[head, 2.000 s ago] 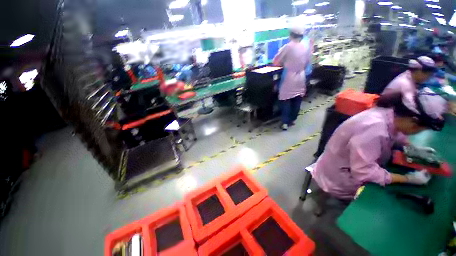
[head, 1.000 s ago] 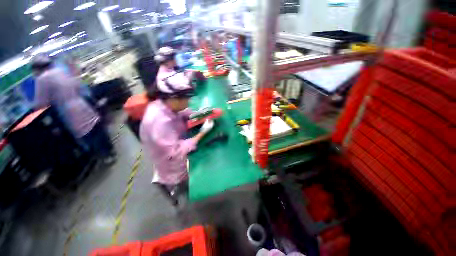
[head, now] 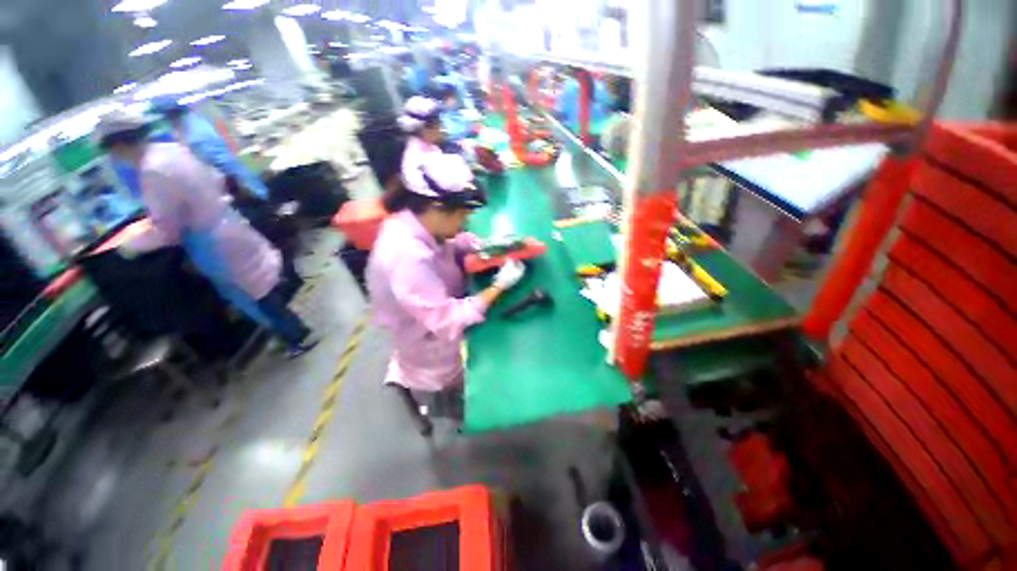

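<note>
No hand of mine is in view. Nearest in front of me, red foam trays (head: 480, 526) with dark pockets lie at the bottom, cut off by the picture's edge. The parts of the pockets that show hold no board. Ahead, a seated person in pink holds or touches a green circuit board (head: 501, 248) on a red foam pad (head: 528, 254) over the green bench (head: 533, 385). A black elongated thing (head: 526, 303), perhaps a scanner, lies on the bench near that person's gloved hand.
A red-wrapped post (head: 643, 292) stands at the bench end. A tall stack of red foam trays (head: 926, 346) rises at right. White papers (head: 683, 288) lie behind the post. A pale ring (head: 602, 526) is low beside the trays. People stand at left beside black boxes (head: 128, 296).
The view has swung right from the trays and aisle to the bench and red stack. A pinkish-white shape at the bottom edge one second ago is out of view now.
</note>
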